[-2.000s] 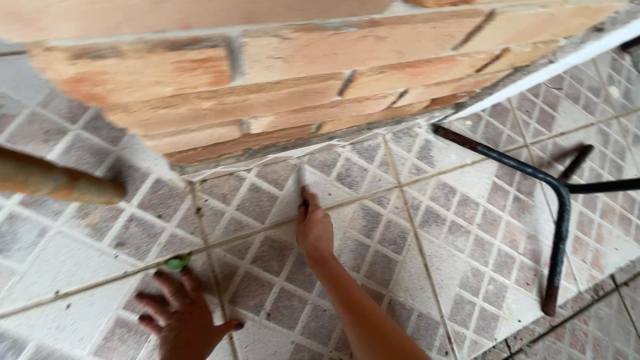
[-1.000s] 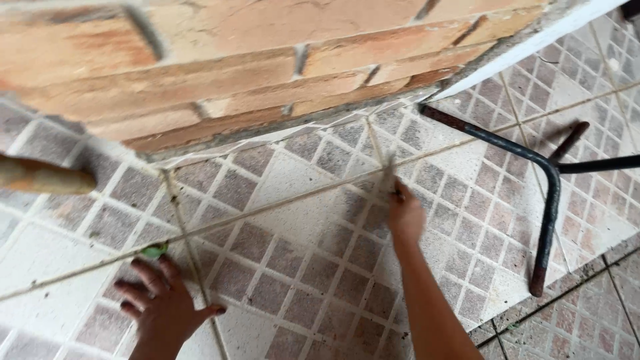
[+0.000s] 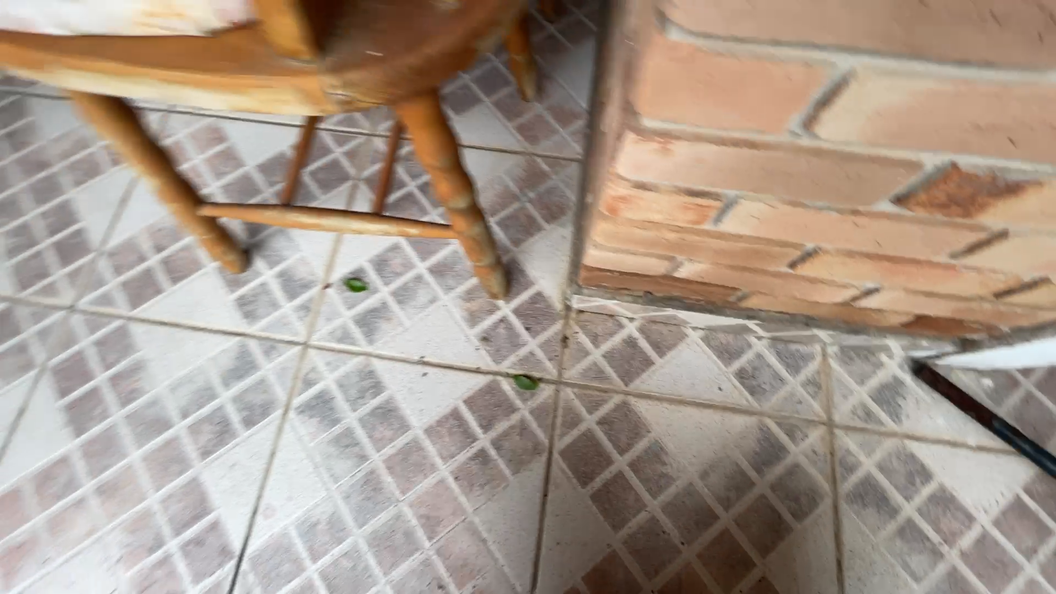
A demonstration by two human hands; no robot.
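Neither my left hand nor my right hand shows in the head view now, so what they hold is hidden. One small green leaf [image 3: 526, 382] lies by a crossing of the grout lines, and another green leaf [image 3: 355, 285] lies farther left, in front of the chair. Around them spreads the patterned tile floor [image 3: 429, 462], with grey-brown diamonds, white patches and dark specks. Dirty grout lines run between the tiles.
A wooden chair [image 3: 330, 219] with turned legs stands at the upper left, a light cushion [image 3: 124, 15] on it. The brick wall [image 3: 767, 165] fills the upper right, its corner near the chair. A dark metal leg [image 3: 982, 412] rests on the floor at the right edge.
Both hands have left the view; earlier the left was spread near a green leaf and the right held a thin tool at the floor. The view has swung left, showing the chair more fully.
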